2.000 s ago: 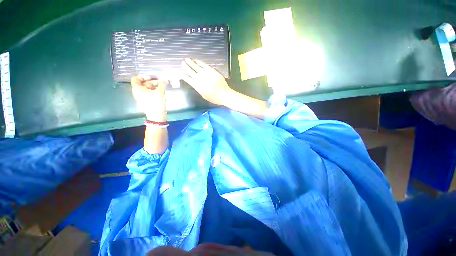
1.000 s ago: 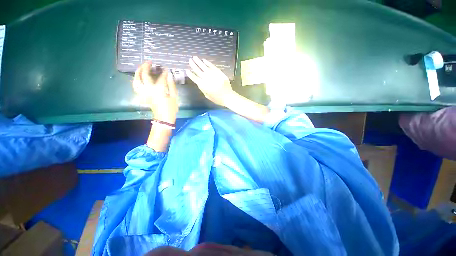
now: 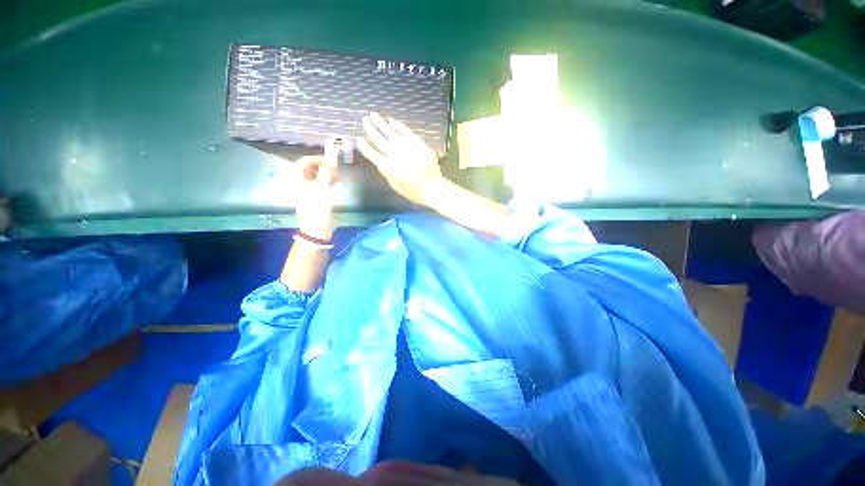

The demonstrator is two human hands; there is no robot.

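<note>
A black retail box (image 3: 332, 95) with white text rows and a small icon row lies on the glossy dark-green bench. My right hand (image 3: 406, 159) rests flat with fingers spread on the box's lower right part and holds nothing. My left hand (image 3: 318, 182) is at the box's near long edge, partly washed out by glare. A small pale label (image 3: 343, 149) shows at that edge beside my left fingertips; whether the fingers grip it cannot be told.
White and yellow label sheets (image 3: 550, 133) lie right of the box in strong glare. A pale blue label strip (image 3: 814, 157) is further right. A neighbour's pink sleeve (image 3: 818, 256) is at right, a blue sleeve (image 3: 104, 294) at left. Open cartons (image 3: 721, 318) stand below the bench.
My left hand has moved from the box's lower left edge slightly right, with its fingers now lower beside the pale label. My right hand stays on the box. The view has shifted.
</note>
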